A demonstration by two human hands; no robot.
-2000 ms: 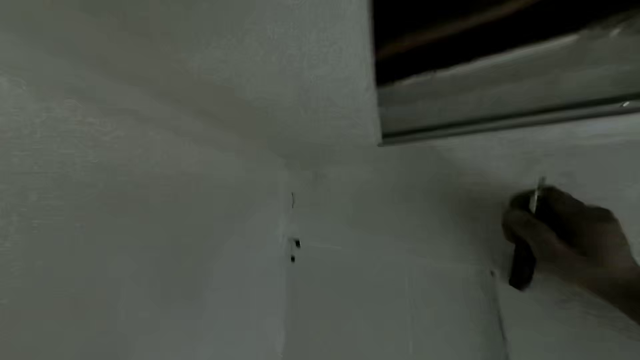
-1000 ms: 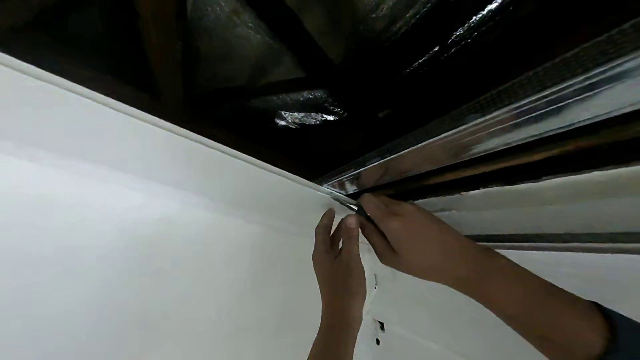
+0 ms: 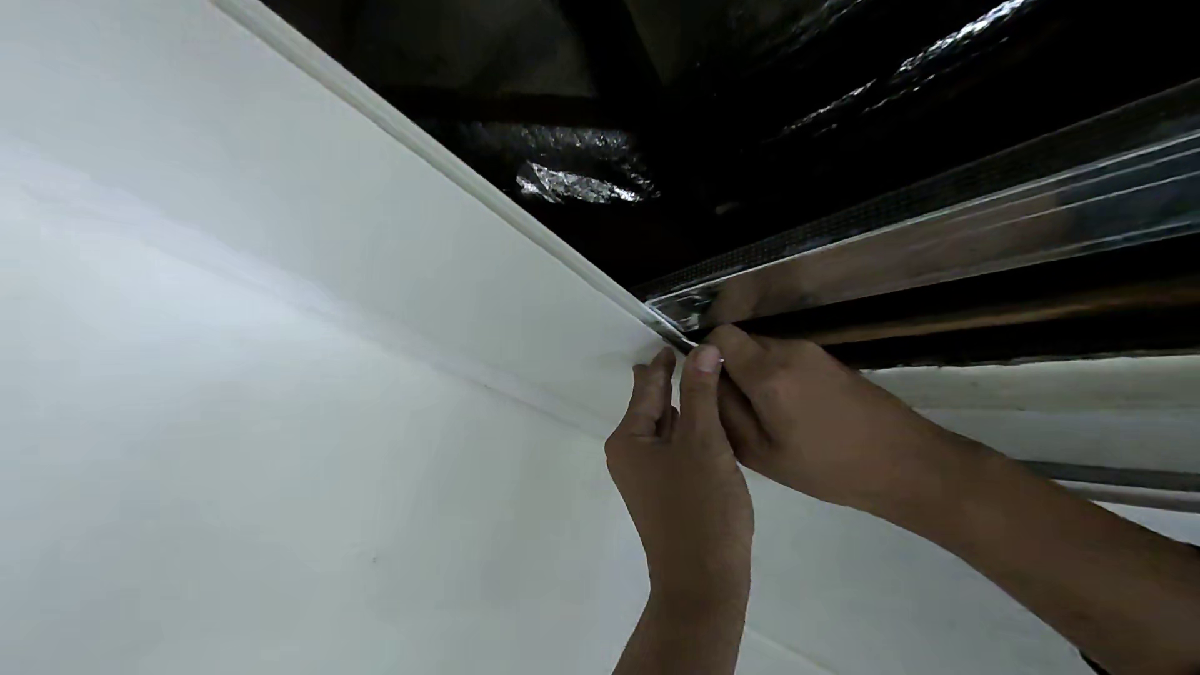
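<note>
In the head view, my right hand [image 3: 797,408] is closed on a slim dark tool [image 3: 677,336], mostly hidden by the fingers; what kind it is cannot be told. The tool lies at the corner where the edge of a white panel [image 3: 450,244] meets a shiny metal channel [image 3: 937,234]. My left hand [image 3: 684,459] is raised just left of the right hand, its thumb against or very near the right fingers, its other fingertips close to the panel. Whether it grips anything cannot be told.
Above the panel edge is a dark cavity with crumpled reflective foil [image 3: 581,185]. A pale board edge [image 3: 1050,384] and a grey metal strip [image 3: 1116,475] run at the right, below the channel. A white wall [image 3: 281,487] fills the lower left.
Two seconds ago only my right hand showed, low at the right with a dark-handled tool. Since one second ago both hands have stayed at the corner. The view has shifted greatly since the first frame.
</note>
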